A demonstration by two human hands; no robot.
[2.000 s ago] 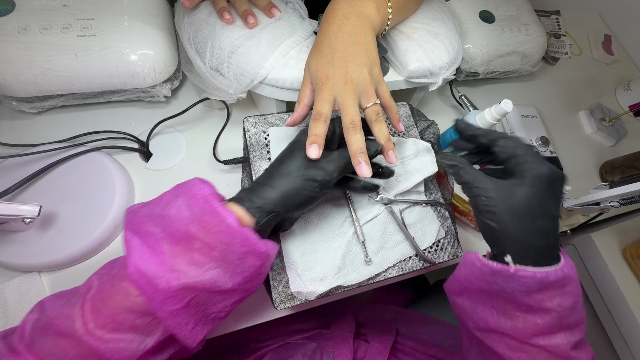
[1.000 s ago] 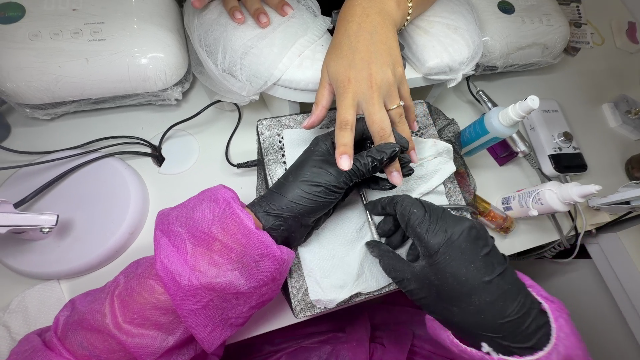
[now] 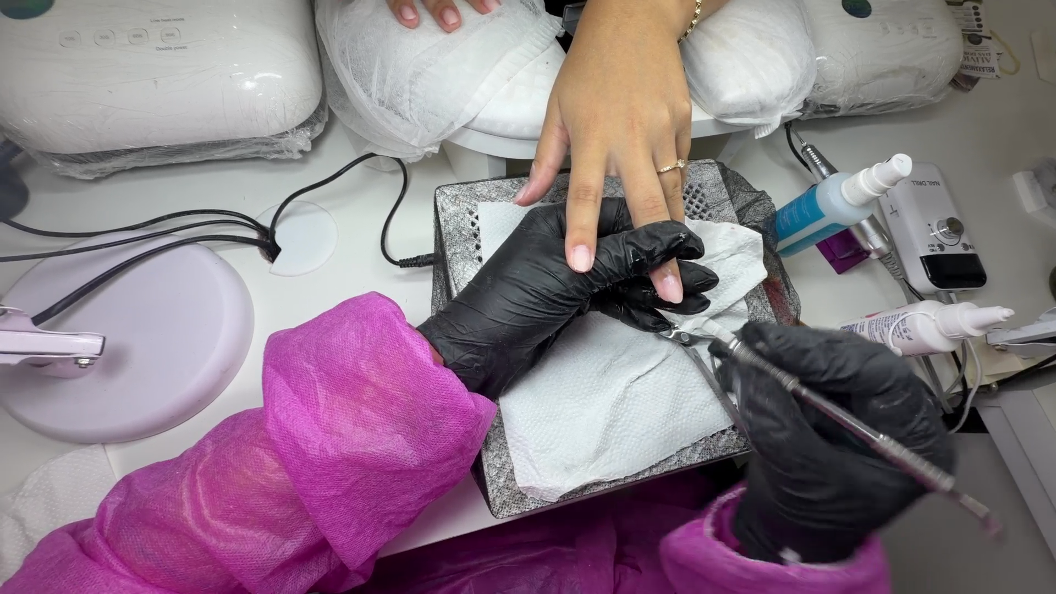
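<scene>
My left hand (image 3: 536,280), in a black glove, holds the client's fingers; its thumb lies across them. The client's hand (image 3: 623,140), wearing a ring (image 3: 672,166), reaches palm down from the top. In my gloved right hand (image 3: 825,437) is a slim metal double-ended manicure tool (image 3: 858,429), one end toward the client's fingertips. Metal cuticle nippers (image 3: 711,375) lie between my hands, partly hidden. Below them, white paper towels (image 3: 610,421) cover a grey patterned box (image 3: 495,487) with a perforated top.
At right are a blue-labelled spray bottle (image 3: 817,216), a white nozzle bottle (image 3: 924,326) and a nail drill unit (image 3: 932,231). Plastic-wrapped white devices (image 3: 165,74) line the back. A round lamp base (image 3: 132,338) and black cables (image 3: 330,177) occupy the left.
My right hand was by the bottles, then over the towel's lower part; now it is to the right, holding the metal tool. The tool lay on the towel in the first frame.
</scene>
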